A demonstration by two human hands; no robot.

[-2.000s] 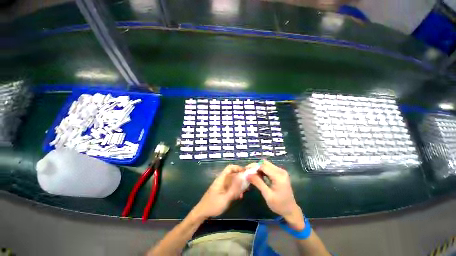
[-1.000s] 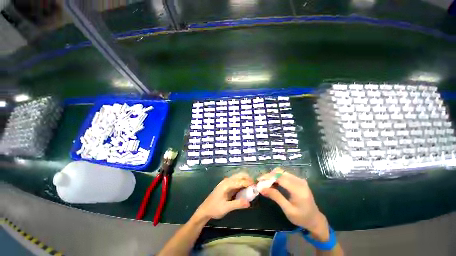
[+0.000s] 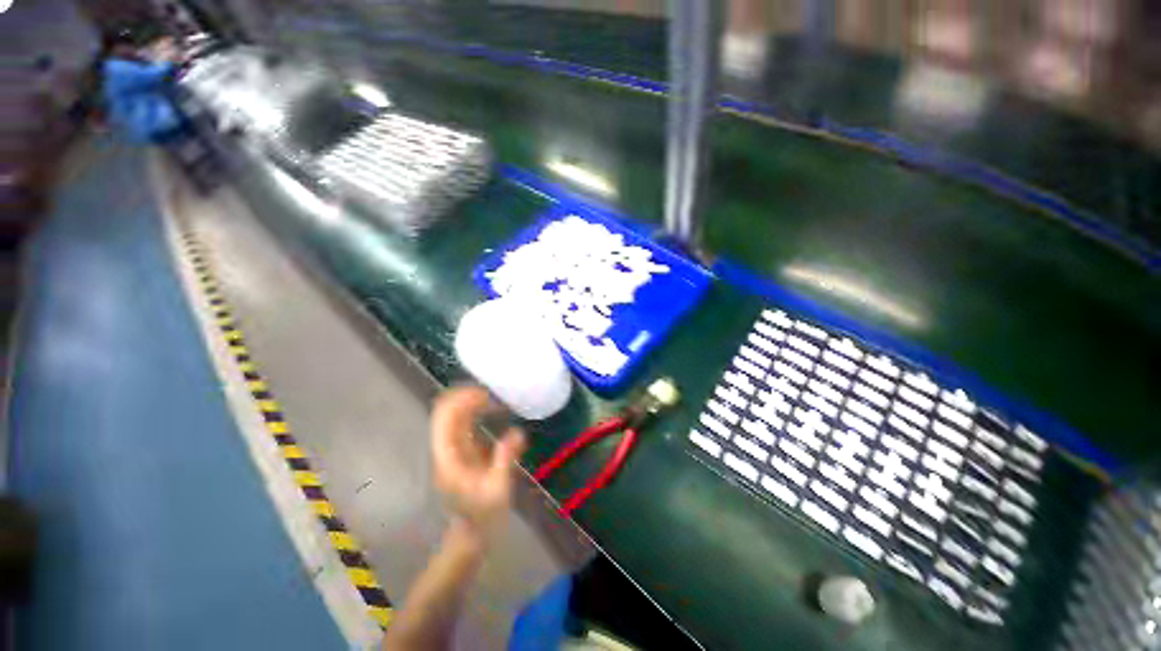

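My left hand (image 3: pixel 474 460) is bare and slightly blurred at the bench's front edge, fingers curved and apart, with nothing seen in it. It is just in front of the large milky white bottle (image 3: pixel 516 360); whether they touch is unclear. My right hand is not in view. Red-handled pliers (image 3: pixel 611 455) lie on the bench right of the bottle. A small whitish translucent object (image 3: pixel 844 598), perhaps the small squeeze bottle, is on the bench near the bottom edge. The blister tray (image 3: pixel 866 458) holds rows of white parts. The blue bin (image 3: pixel 671 314) holds loose white pieces.
Stacked clear trays (image 3: pixel 405 165) stand farther left, and another stack (image 3: pixel 1120 572) is cut off at the right. A metal upright (image 3: pixel 689 127) rises behind the bin. A person in blue (image 3: pixel 140 92) is far left. Yellow-black tape (image 3: pixel 287 445) marks the floor.
The view has swung left. My left hand has left the small white object both hands held and moved to the large bottle. My right hand has gone out of view.
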